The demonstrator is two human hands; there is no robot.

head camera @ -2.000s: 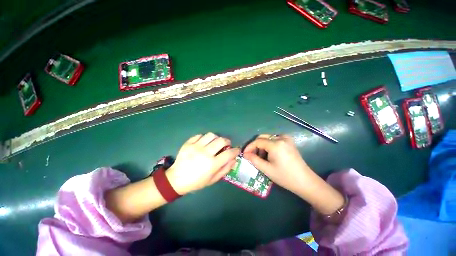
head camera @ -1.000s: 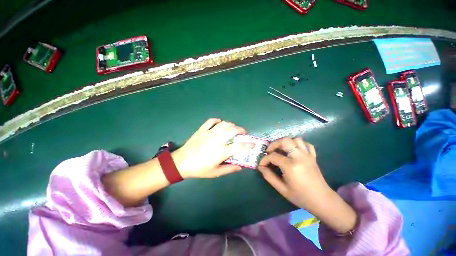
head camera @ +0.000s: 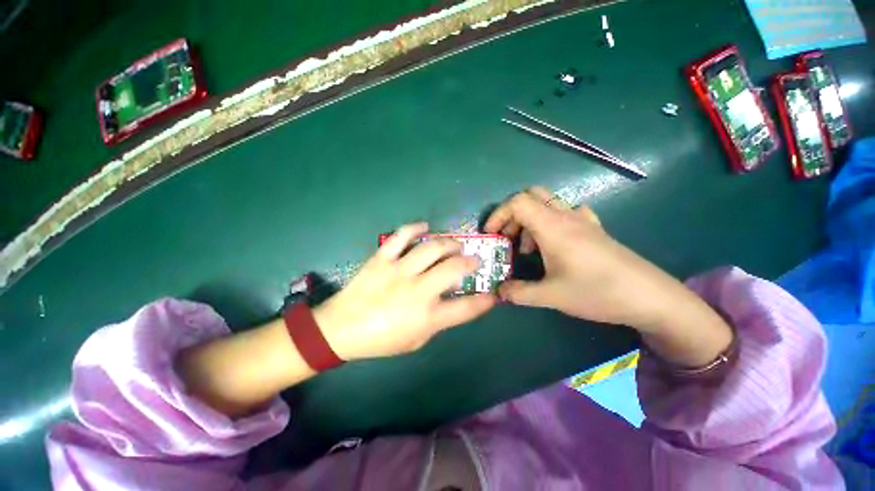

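Observation:
A red-rimmed phone housing with a green and silver board (head camera: 489,264) lies level between my hands, above or on the bench. My left hand (head camera: 408,292) lies over its left part, fingers spread across the board, hiding much of it. My right hand (head camera: 561,254) is at its right end, with the index finger at the upper corner and the thumb at the lower corner. Whether a small part is between the right fingers cannot be seen. Tweezers (head camera: 576,144) lie on the bench beyond my right hand.
Small black and white bits (head camera: 569,79) lie beyond the tweezers. Three red housings (head camera: 741,110) and a light blue sheet (head camera: 806,27) are at right, near a blue sleeve (head camera: 854,230). A pale-taped edge (head camera: 317,79) borders the conveyor, which carries housings (head camera: 152,88). A dark-and-red fitting is beside my left wrist.
The housing has turned to lie level. My left fingers have moved over the board, and my right hand has shifted to its right end. The view has shifted, and the conveyor housings appear further left.

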